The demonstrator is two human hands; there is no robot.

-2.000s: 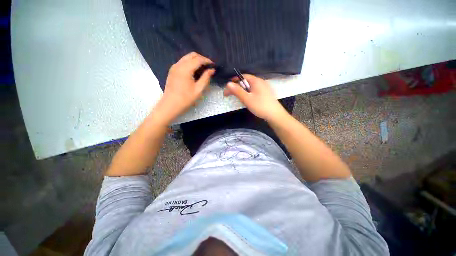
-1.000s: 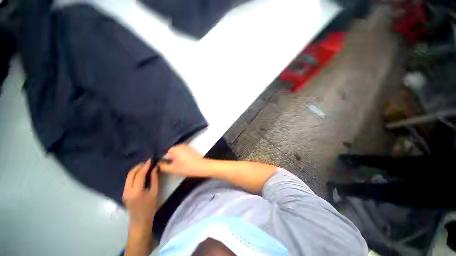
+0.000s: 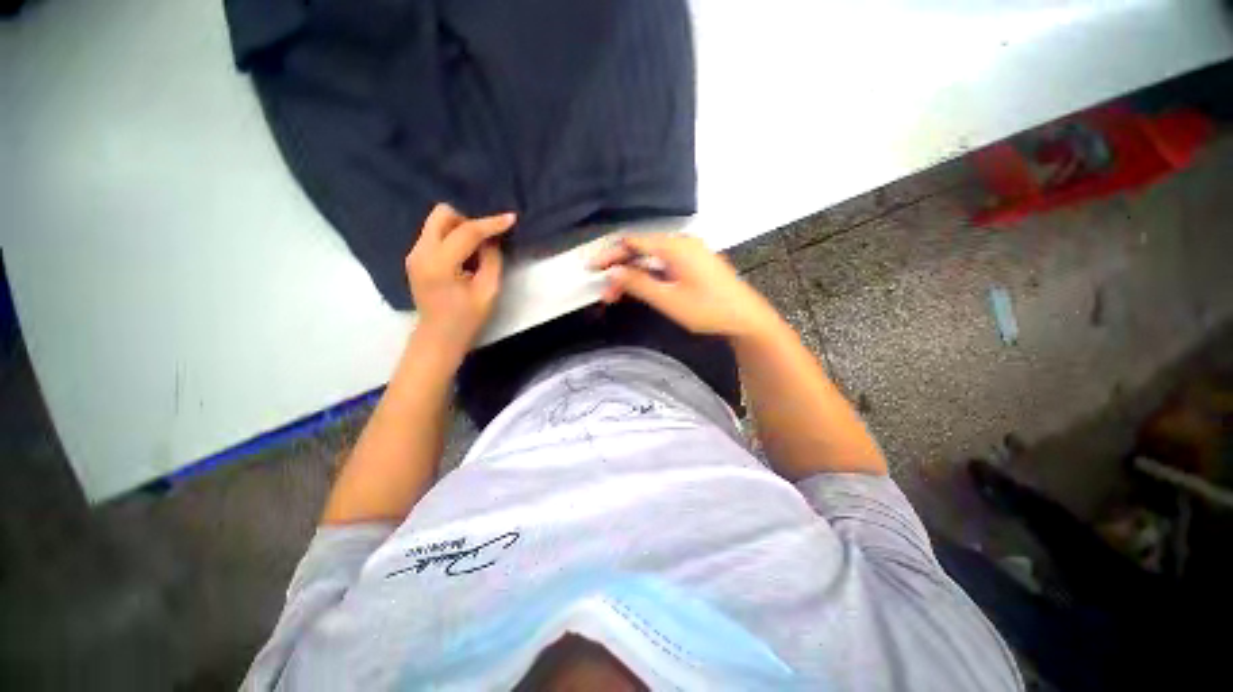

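Note:
Dark trousers (image 3: 582, 108) lie on the white table, with their bottom edge near the table's front edge. Faint lines run along the cloth. My left hand (image 3: 457, 270) is at the lower left of this edge, index finger stretched onto the cloth and thumb bent below. Whether it pinches the cloth is unclear. My right hand (image 3: 676, 284) is just below the bottom edge, off the cloth, over the table's front edge. It is closed around small thread snips (image 3: 652, 264), mostly hidden by the fingers.
The white table (image 3: 865, 108) runs out to both sides. A red plastic thing (image 3: 1095, 162) is beyond its front edge at the right. A pale strip (image 3: 1002, 314) lies on the speckled floor (image 3: 906, 352). Blurred dark things are at the lower right.
The view swung aside one second ago and is back over the table front. My right hand has parted from my left and come off the hem.

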